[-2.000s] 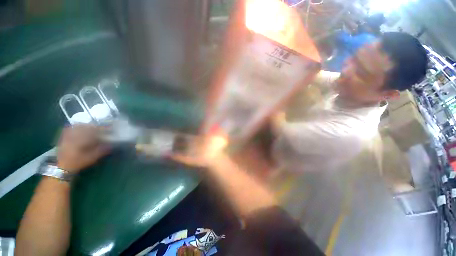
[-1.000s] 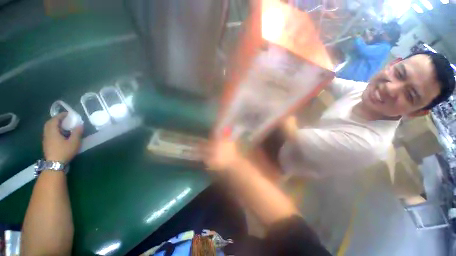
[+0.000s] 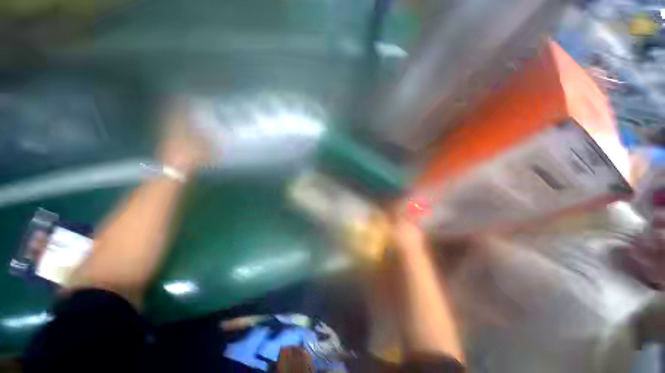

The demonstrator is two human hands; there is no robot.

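The picture is strongly blurred. My left hand is at the left end of a smeared row of white looped parts; whether it holds one cannot be told. My right hand is at the right end of the long cream fixture, by a yellow block. Its fingers are too blurred to read. A red lamp glows beside it at the lower corner of the orange machine.
A grey column stands beside the orange machine, above a dark green base. A dark and white card lies left of my left forearm on the green worktop. A co-worker's pale clothing is at the right.
The view has swung left, so the machine and fixture appear further right. My left hand has moved up to the row of white parts. The card has come into view; the co-worker is mostly hidden.
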